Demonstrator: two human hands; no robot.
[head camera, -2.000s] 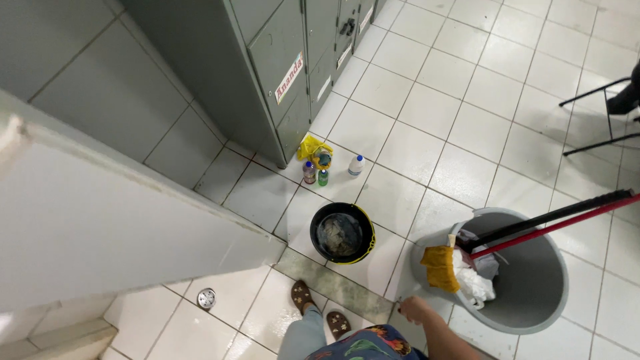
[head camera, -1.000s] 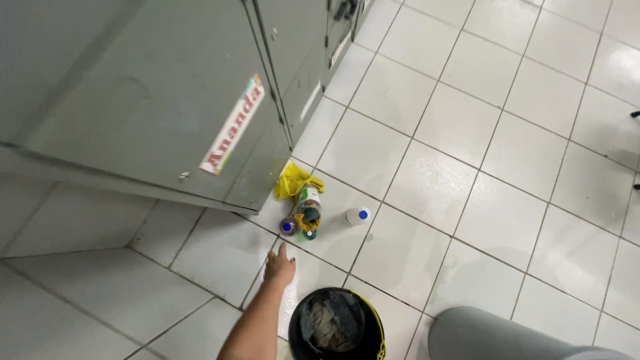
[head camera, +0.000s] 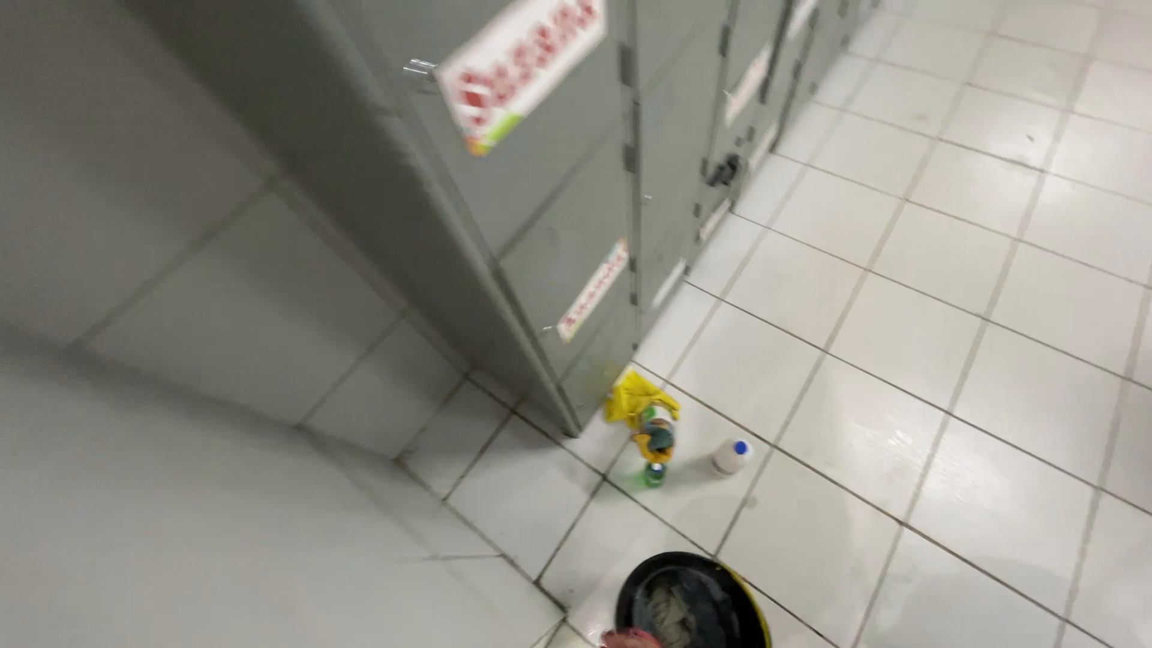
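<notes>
At the bottom edge, a blurred reddish patch, seemingly the fingers of my left hand (head camera: 630, 639), shows at the left rim of a black bucket (head camera: 751, 598). Whether it holds anything cannot be told. My right hand is out of view. Inside the bucket lies a greyish wet cloth (head camera: 670, 612). Beyond it, by the locker corner, stand a small green bottle (head camera: 655, 475) and a larger bottle with a dark top (head camera: 660, 437), with yellow cloth or gloves (head camera: 634, 396) around and behind them. To their right is a white bottle with a blue cap (head camera: 732, 456).
Grey metal lockers (head camera: 558, 207) with labels bearing writing run along the left side, and a dark padlock (head camera: 724, 169) hangs on one. A pale wall or partition (head camera: 180, 504) fills the lower left. White floor tiles (head camera: 1008, 387) extend to the right.
The hand that reached toward the bottles is now low by the bucket. The bottle with the blue-purple cap beside the green one no longer shows there. The view has shifted strongly.
</notes>
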